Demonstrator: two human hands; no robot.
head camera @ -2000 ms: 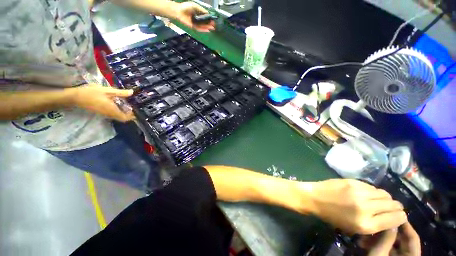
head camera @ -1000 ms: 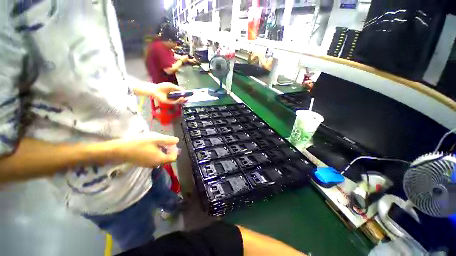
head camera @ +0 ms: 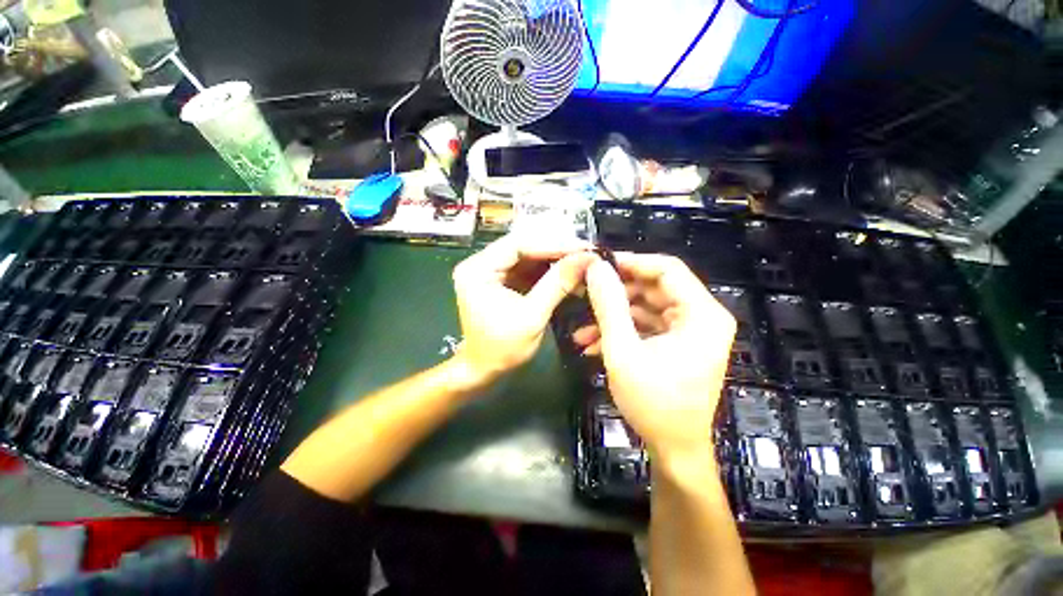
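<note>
My left hand [head camera: 508,305] and my right hand [head camera: 662,338] meet fingertip to fingertip above the bench centre. A small dark piece [head camera: 603,255] shows between the fingertips of both hands; most of it is hidden by the fingers. The blister tray [head camera: 822,402] lies at the right, partly under my right hand, with black housings in its pockets, some with shiny pale areas. A tray stack [head camera: 262,367] stands at the left. A few tiny whitish fittings [head camera: 451,346] lie on the green mat beside my left forearm.
Behind my hands are a crumpled clear bag [head camera: 553,219], a white fan [head camera: 513,70], a phone [head camera: 536,160] on its base and a blue mouse [head camera: 374,197]. A tall cup [head camera: 241,137] stands behind the tray stack. A blue-lit monitor [head camera: 711,52] is at the back.
The view has swung right and down from the neighbouring person and aisle to the bench. Both my hands now show fully, together at the centre; the right tray has come into view.
</note>
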